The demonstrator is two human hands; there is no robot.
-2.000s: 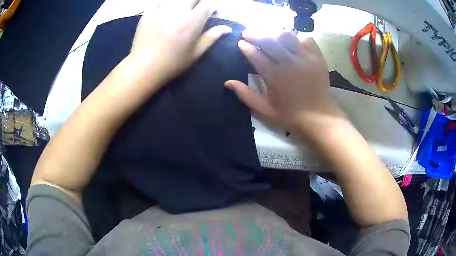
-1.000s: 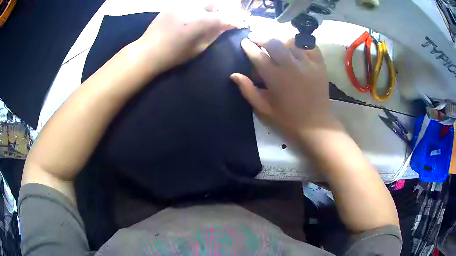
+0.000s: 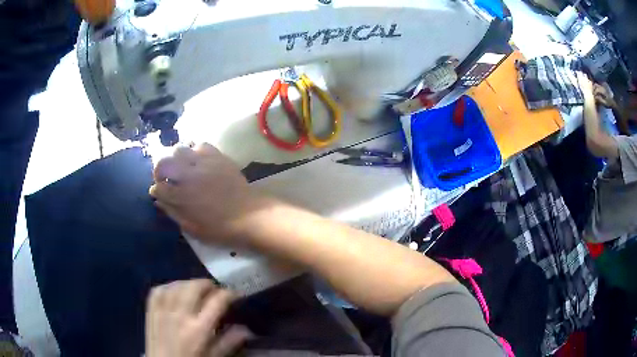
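Observation:
The black cloth (image 3: 105,244) lies on the white table at the left and hangs over the near edge. My right hand (image 3: 202,188) is at the cloth's right edge, beside the lit needle area of the sewing machine (image 3: 164,132). Its fingers are curled with the cloth edge at the fingertips. My left hand (image 3: 188,317) is low at the bottom, over the near part of the cloth, blurred and cut off by the picture's edge. Its grip on the cloth cannot be made out.
Scissors with red and yellow handles (image 3: 302,115) lie under the machine arm. Dark snips (image 3: 370,157) lie beside a blue tray (image 3: 457,143). A dark strip (image 3: 269,169) lies along the bed. An orange-brown board (image 3: 517,111), plaid cloth (image 3: 524,230) and another person's arm (image 3: 594,122) are at right.
The view has swung right, showing more of the machine, the tray and another person. My left hand has left the needle area and come down towards the near edge. My right hand stays near the needle.

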